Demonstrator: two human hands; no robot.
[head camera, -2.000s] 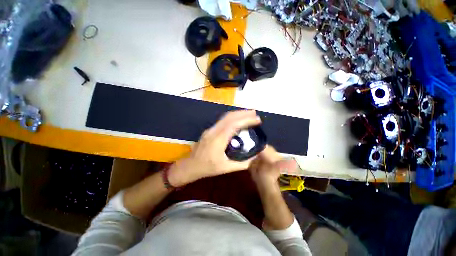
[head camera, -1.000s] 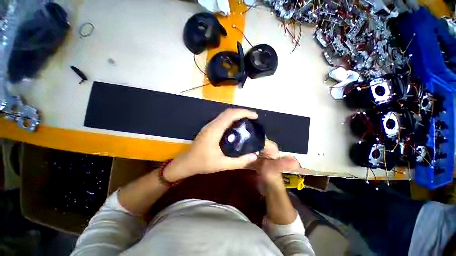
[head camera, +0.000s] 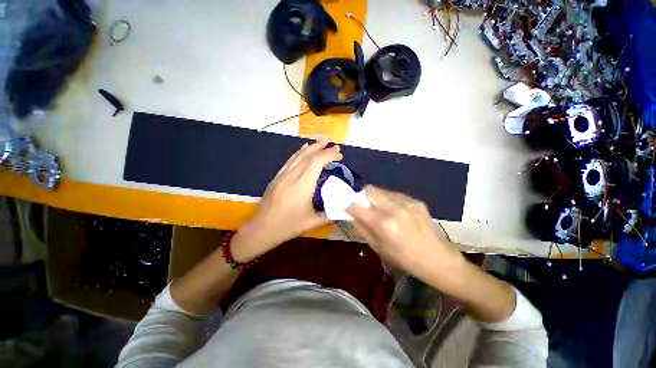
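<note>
My left hand (head camera: 284, 198), with a red bead bracelet at the wrist, holds a round black housing shell (head camera: 323, 188) over the front edge of the black mat strip (head camera: 208, 154). My right hand (head camera: 395, 228) pinches a small white cloth (head camera: 341, 200) against the shell's opening, which it partly covers. A thin lead wire hangs below the hands. Three more black shells stand at the orange tape: one at the back (head camera: 296, 30), one in front of it (head camera: 334, 86) and one to its right (head camera: 393, 70).
Assembled units with square metal plates (head camera: 582, 123) stand at the right. Behind them are a heap of wired metal modules (head camera: 557, 50) and a blue bin (head camera: 640, 36). At left lie a clear bag with a dark piece (head camera: 50, 54), a small black sliver (head camera: 111, 100) and a wire ring (head camera: 120, 31).
My right hand has come up from below the shell and now presses a white cloth at its opening. The shell has turned in my left hand. The view has shifted slightly.
</note>
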